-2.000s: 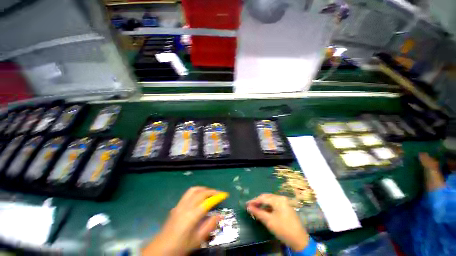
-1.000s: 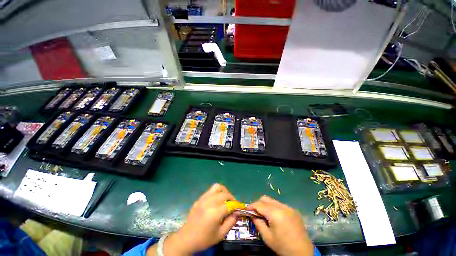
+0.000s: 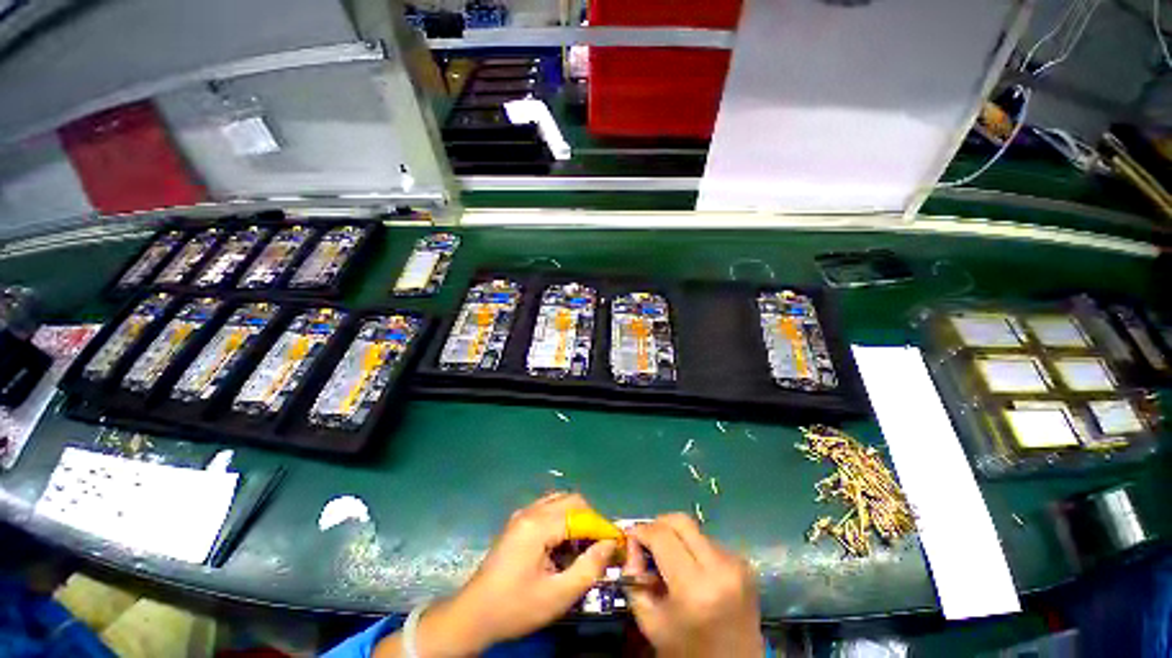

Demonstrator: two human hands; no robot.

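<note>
A phone assembly shows partly between and under my hands at the bench's front edge; most of it is hidden. My left hand, with a yellow-orange finger cot on one finger, is closed around its upper part. My right hand has its fingertips pinched at the phone's top, close to the finger cot. Whether a small part is between the right fingertips cannot be told. The loose pile of gold-brown flexes lies right of my hands.
Behind my hands is a black phone tray with several phones and one bare slot. More filled trays stand left. A white paper strip and clear blister tray lie right. A printed white sheet lies left.
Two seconds ago my hands were apart, the right near the flex pile. They are now together at the phone. Since one second ago the fingers have shifted slightly and the thumbs bent inward.
</note>
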